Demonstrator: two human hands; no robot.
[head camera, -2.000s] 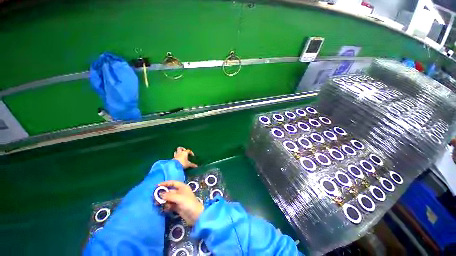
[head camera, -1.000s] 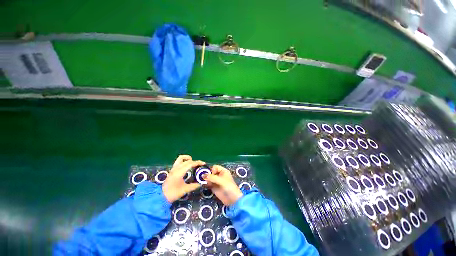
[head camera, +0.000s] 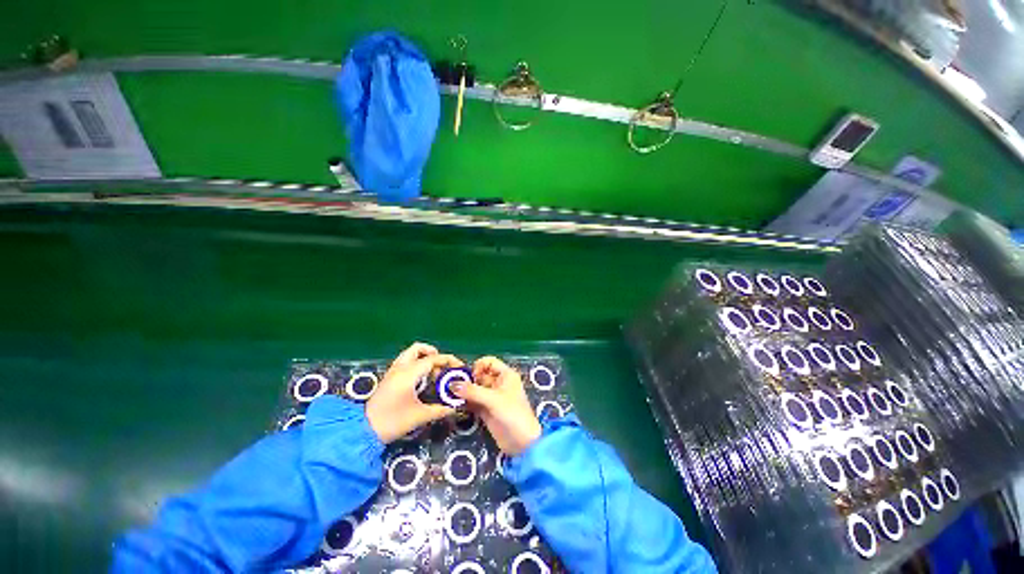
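A round module (head camera: 454, 387) with a white ring is held between both hands above the back part of the blister tray (head camera: 432, 493). My left hand (head camera: 407, 395) grips its left edge with thumb and fingers. My right hand (head camera: 500, 404) has its fingertips on the module's face and right side. The clear tray lies flat under the hands, with ringed modules in rows of pockets. My hands and blue sleeves hide part of the tray. The module's flex tail cannot be made out.
Tall stacked blister trays (head camera: 719, 448) stand at the right, ringed modules in the top one. Behind the green belt (head camera: 225, 280) is a green panel with a rail (head camera: 606, 110), a hanging blue cloth (head camera: 390, 112), wire loops (head camera: 652, 126) and a small white meter (head camera: 844, 140).
Two seconds ago my right hand alone held a module while my left hand was apart, farther forward. Both hands now hold a module together. Over the last second they have barely moved.
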